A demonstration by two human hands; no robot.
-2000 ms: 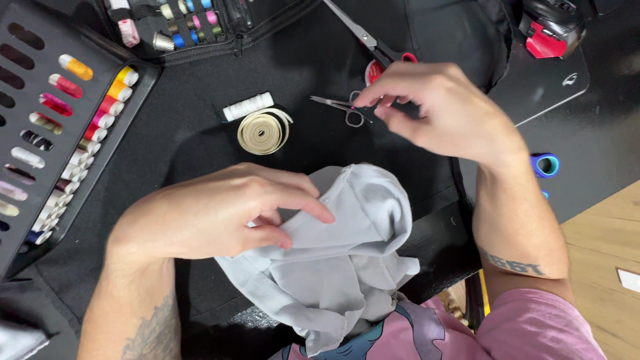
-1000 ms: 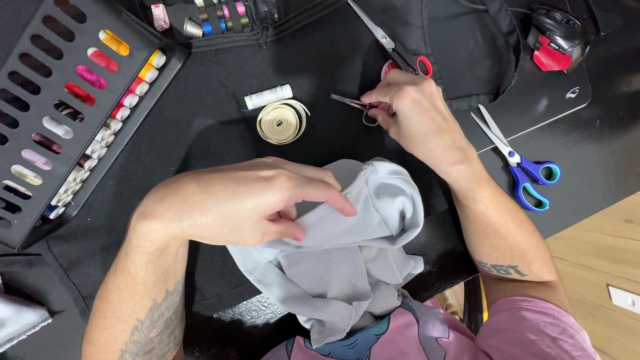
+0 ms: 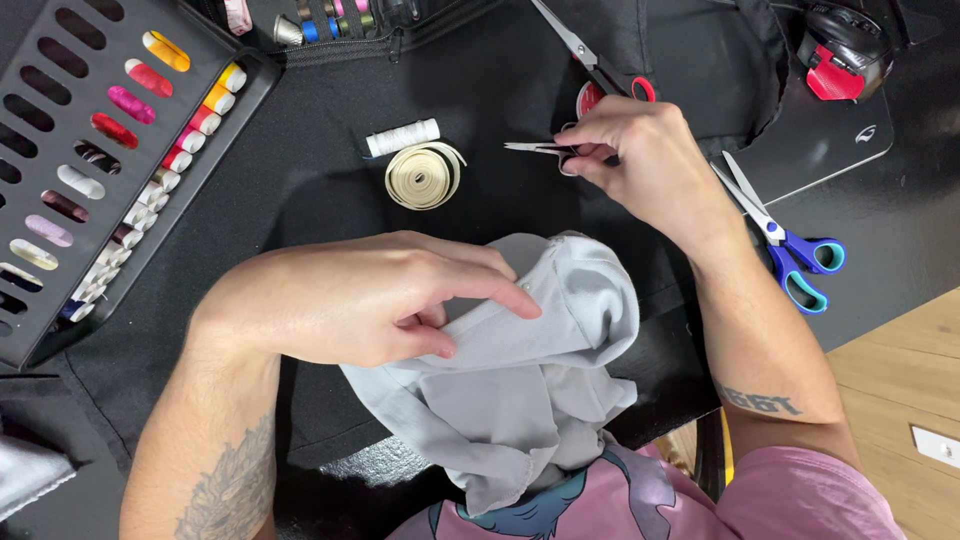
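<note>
Light grey fabric (image 3: 495, 390) lies bunched at the table's near edge, its upper part folded into a band with a small pin head (image 3: 526, 286) on it. My left hand (image 3: 367, 300) rests on this band, index finger stretched across it and thumb at its edge. Above and to the right, my right hand (image 3: 637, 157) pinches the handles of small scissors (image 3: 534, 148), whose blades point left. A white thread spool (image 3: 403, 138) touches a coil of cream elastic tape (image 3: 421, 177) left of the small scissors.
A black thread organizer (image 3: 45, 161) stands at left. At the top lie an open sewing kit (image 3: 337, 46) and red-and-black scissors (image 3: 585, 54), beside a red round item (image 3: 589, 97). Blue-handled scissors (image 3: 780, 232) lie right of my right forearm. A black-and-red mouse (image 3: 844, 52) sits upper right.
My right hand, at the small scissors' handles in the earlier frames, now pinches them. My left hand stays on the grey fabric.
</note>
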